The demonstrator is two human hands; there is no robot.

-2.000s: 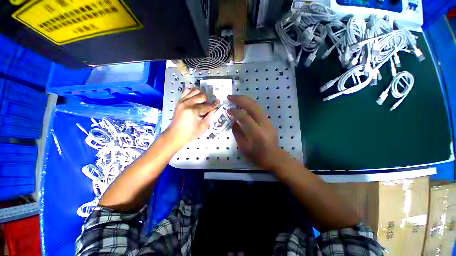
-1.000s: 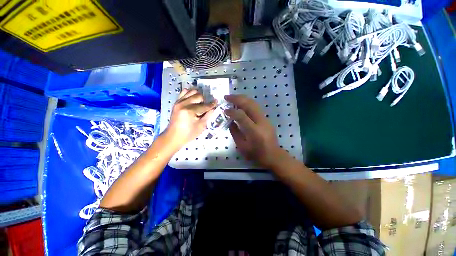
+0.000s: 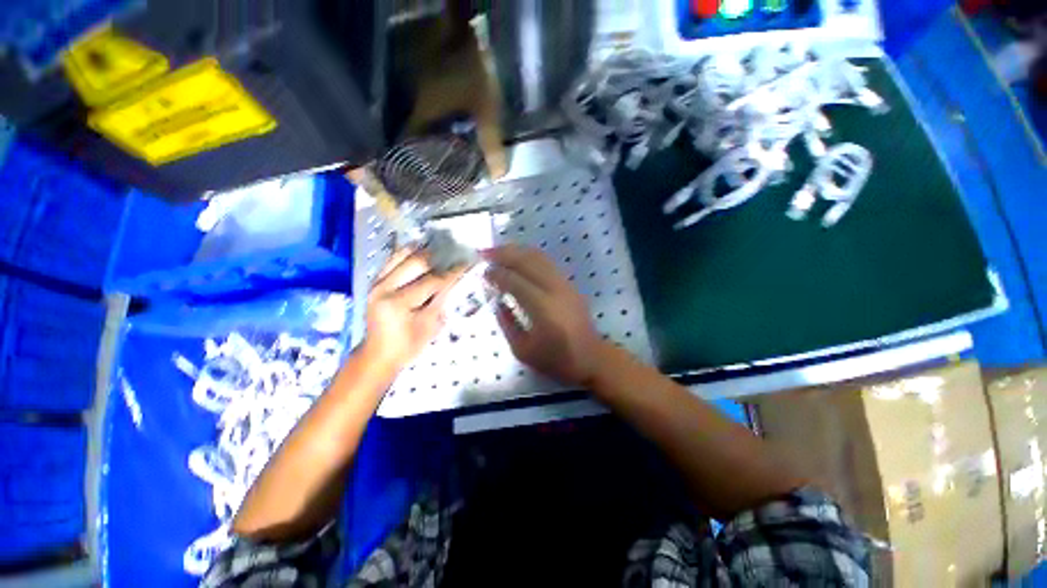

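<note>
A white USB cable [image 3: 465, 301], coiled in a loop, lies between my hands over the perforated worktable plate [image 3: 574, 230]. My left hand [image 3: 402, 308] is at the loop's left side, and its fingertips reach the whitish marking fixture [image 3: 468, 230]. My right hand [image 3: 544, 312] is shut on the cable from the right, thumb and forefinger near the fixture's front edge. The fingers and some blur hide the connector. Whether the left fingers grip it or press on the fixture cannot be made out.
The black laser marking head [image 3: 276, 92] hangs at upper left, before a round fan guard [image 3: 431, 169]. Cables lie heaped in the lined blue bin [image 3: 149, 459] at left. More coils [image 3: 746, 115] lie on the green mat [image 3: 804, 276] at right. Cartons [image 3: 918, 459] stand lower right.
The camera view has turned and shifted, so the plate, mat and laser head sit differently in the picture. The control box buttons now show at the top. Both hands stay at the fixture.
</note>
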